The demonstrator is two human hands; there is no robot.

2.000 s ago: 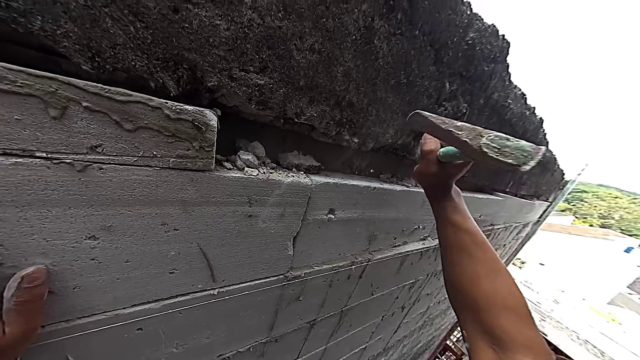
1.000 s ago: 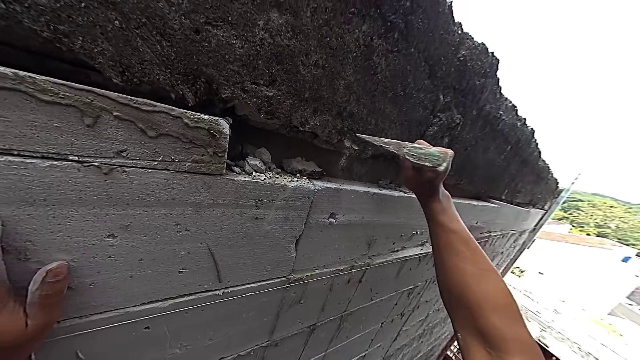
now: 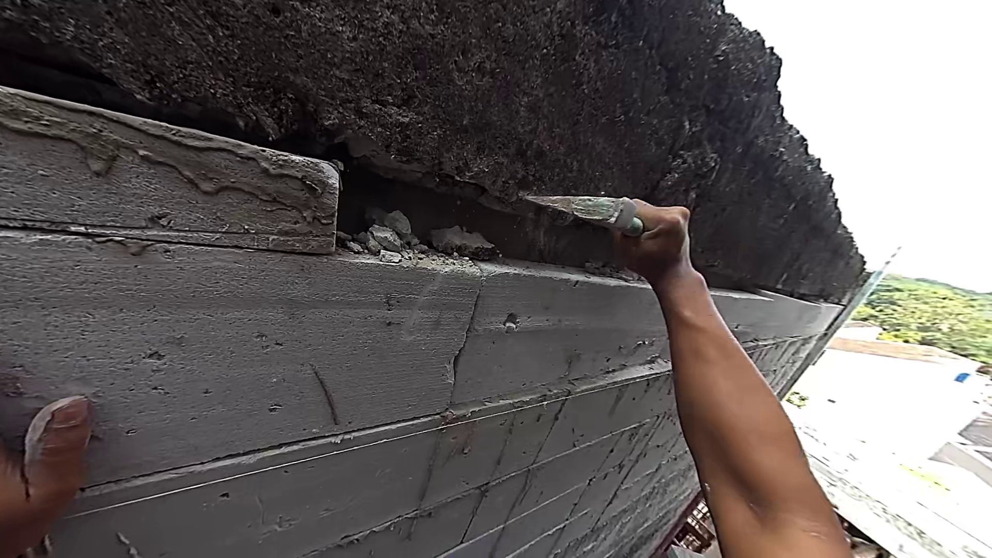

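My right hand (image 3: pixel 657 236) grips the green handle of a mortar-smeared trowel (image 3: pixel 589 208). The trowel's tip points left, at the lower edge of the dark rough concrete overhang (image 3: pixel 480 101), above the gap over the grey block wall (image 3: pixel 256 333). My left hand (image 3: pixel 50 457) is at the lower left, its thumb against the wall face, the rest cut off by the frame. Broken mortar lumps (image 3: pixel 391 232) lie on the wall top, beside the end of an upper block (image 3: pixel 194 182) with dried mortar drips.
A taut string line (image 3: pixel 310 457) runs along the wall below the top course. The overhang hangs low over the whole wall top. At the right, far below, are a pale building (image 3: pixel 891 387) and green trees (image 3: pixel 930 314).
My right hand has moved left with the trowel, which has turned from pointing up-left over the overhang to edge-on near the gap. My left hand has shifted right along the wall.
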